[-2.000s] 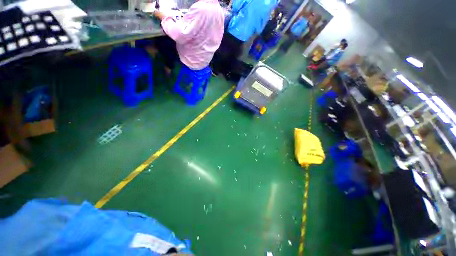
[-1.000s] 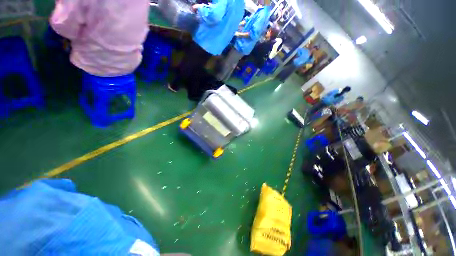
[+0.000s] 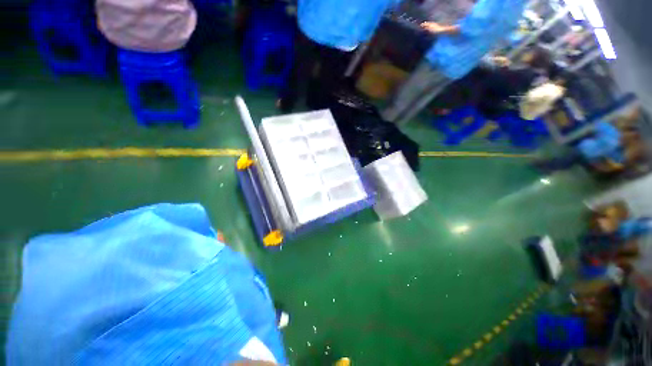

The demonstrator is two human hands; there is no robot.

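Note:
The platform trolley (image 3: 250,196) stands on the green floor, with its grey push handle and yellow-orange brackets on the left side. A stack of pale blister trays (image 3: 314,164) with rectangular pockets lies on its blue deck. A smaller pale stack (image 3: 397,186) sits on the floor just right of the trolley. Glossy black plastic bags (image 3: 368,129) lie behind both. My blue garment fills the lower left. Small skin-coloured patches show at its right edge and at the bottom edge, too little to identify. Neither of my hands can be made out.
A person in pink (image 3: 146,25) sits on a blue stool (image 3: 161,89) at upper left. People in blue (image 3: 343,21) are beyond the trolley. A yellow floor line (image 3: 107,154) runs behind it. A dark-and-white object (image 3: 547,259) and another blue stool (image 3: 561,330) are at right.
The trolley now appears closer and from above, showing the tray pockets, the pale floor stack and the black bags. The yellow sack has left the view, except perhaps a yellow bit at the bottom.

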